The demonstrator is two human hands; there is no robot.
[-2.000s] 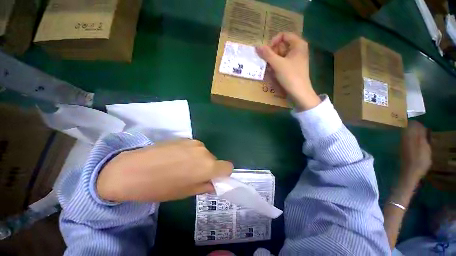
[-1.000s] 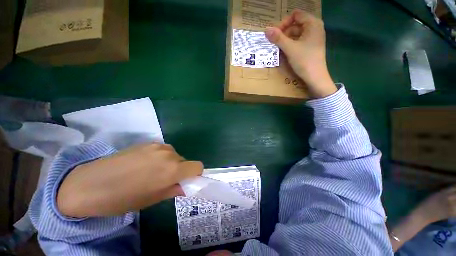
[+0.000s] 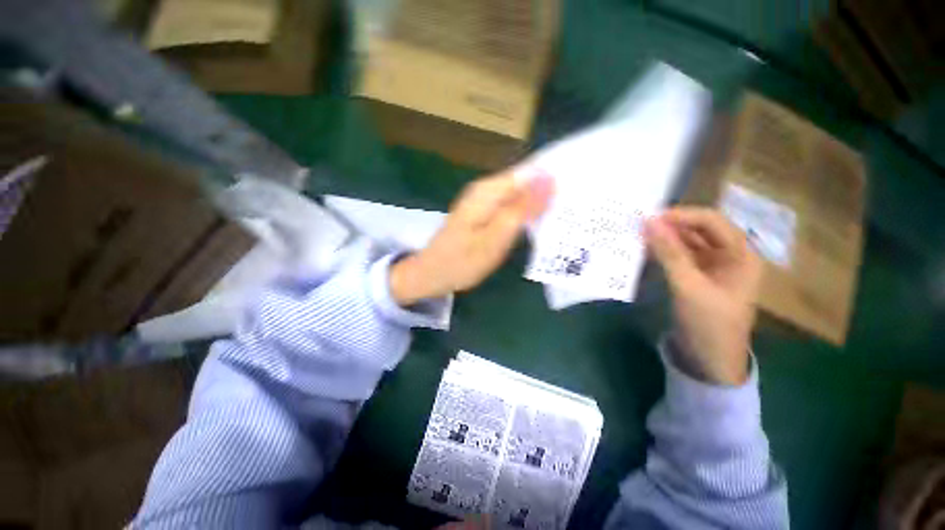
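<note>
A white sheet point(image 3: 622, 155) with one printed label point(image 3: 585, 243) at its lower part is held up in front of me, blurred at its top. My left hand point(image 3: 471, 238) grips the sheet's left edge between thumb and fingers. My right hand point(image 3: 710, 274) is at the label's right edge, thumb and fingertips close together; whether they pinch it is unclear. A stack of label sheets point(image 3: 508, 440) lies below, close to my body. A brown carton with a white label point(image 3: 798, 186) stands at the right, behind my right hand.
More brown cartons stand at the top left point(image 3: 223, 31) and top centre point(image 3: 456, 78). Blank liner sheets point(image 3: 399, 223) lie at left beside a grey metal rail point(image 3: 176, 93). A large brown carton point(image 3: 93, 238) is at the left edge. A blurred hand shows at the lower right edge.
My right hand has left the carton and come down to the sheet. My left hand has moved up and right, now holding a sheet with a label. The view has shifted.
</note>
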